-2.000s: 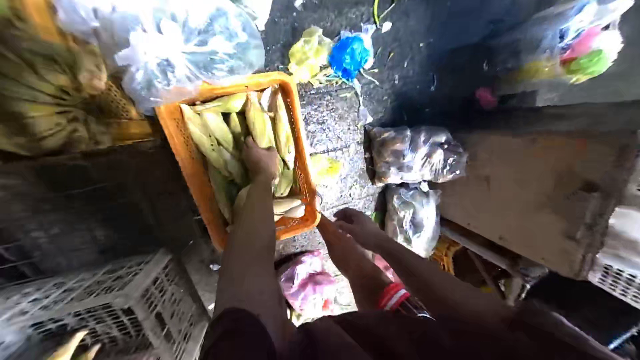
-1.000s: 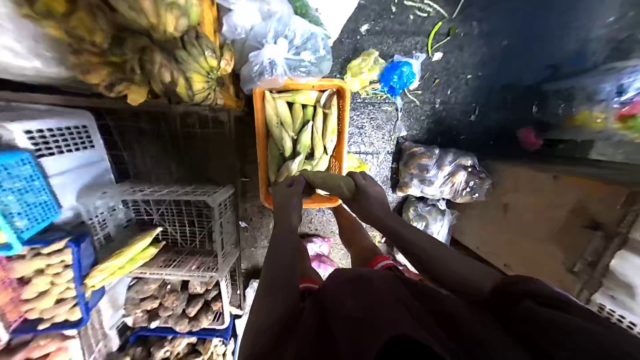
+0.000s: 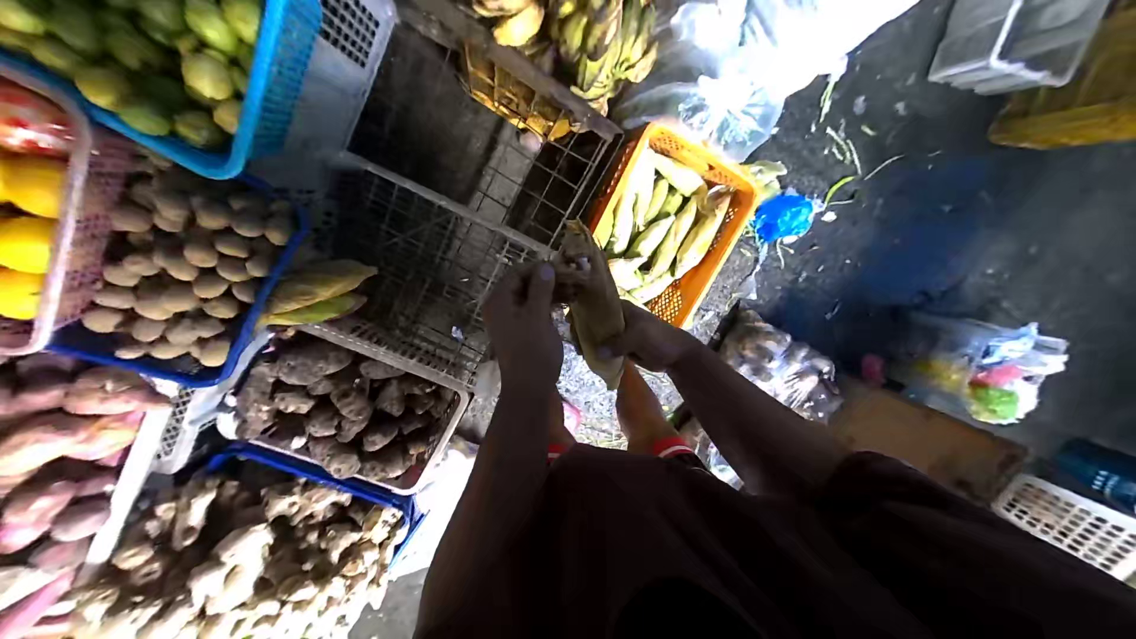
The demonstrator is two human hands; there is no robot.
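An ear of corn in its husk (image 3: 593, 311) is between my two hands at the middle of the view. My right hand (image 3: 650, 337) grips its lower part. My left hand (image 3: 525, 311) has its fingers closed at the husk near the upper end; exactly what they pinch is hard to see. Beyond my hands stands an orange plastic crate (image 3: 706, 266) holding several more husked-in ears of corn (image 3: 652, 240). Two further ears of corn (image 3: 315, 293) lie to the left, between the blue tray of small round tubers and a grey crate.
A grey wire-like plastic crate (image 3: 435, 209) stands left of my hands. Trays of dark root crops (image 3: 346, 408), ginger (image 3: 240, 550), round tubers (image 3: 195, 257) and green fruit (image 3: 160, 71) fill the left. Bananas (image 3: 612, 40) and clear plastic bags (image 3: 732, 102) are beyond; a filled bag (image 3: 777, 364) lies right.
The view has swung left. Two seconds ago my left hand was in the orange crate among the corn; one second ago both hands held an ear at its near edge. The ear is now left of the crate.
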